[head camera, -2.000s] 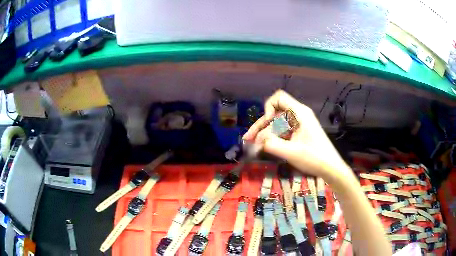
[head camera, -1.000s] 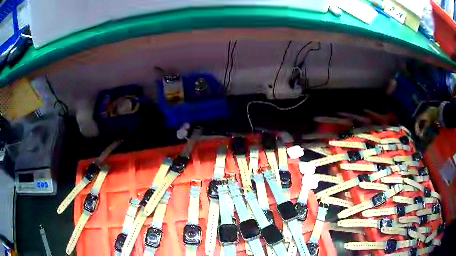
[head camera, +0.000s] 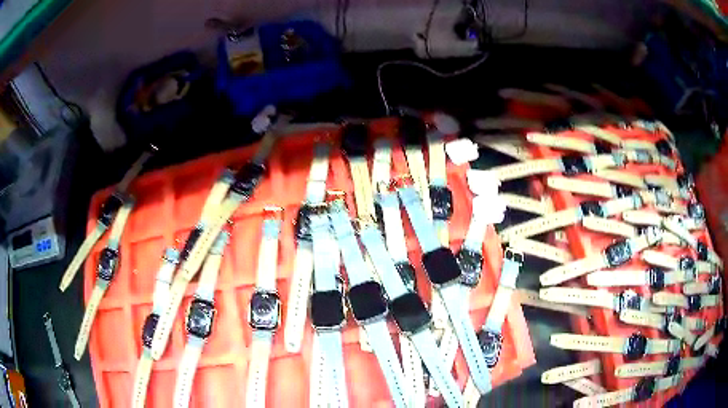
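No hand shows in the view now. Smartwatches with long open straps lie on a red parts tray (head camera: 231, 351). Several with light blue-grey straps and dark square faces, one of them a watch (head camera: 328, 309), lie side by side at the tray's middle. Others, such as a watch (head camera: 265, 309) with a pale strap, lie apart to the left. Two watches lie at the tray's left edge, one of them a cream-strap watch (head camera: 108, 263). A second red tray on the right bears many overlapping cream-strap watches, among them a watch (head camera: 619, 253). White rounded pieces (head camera: 485, 182) lie between the trays.
A digital scale (head camera: 35, 241) stands at the left. A single grey-strap watch (head camera: 64, 378) lies on the dark bench at lower left. Blue bins (head camera: 279, 80) stand at the back wall, with a white cable (head camera: 431, 73) to their right. A green shelf edge (head camera: 36, 28) shows at upper left.
The hand seen two seconds ago, holding a small dark thing, has left the view. The camera has tilted down and turned right, so the trays fill more of the picture.
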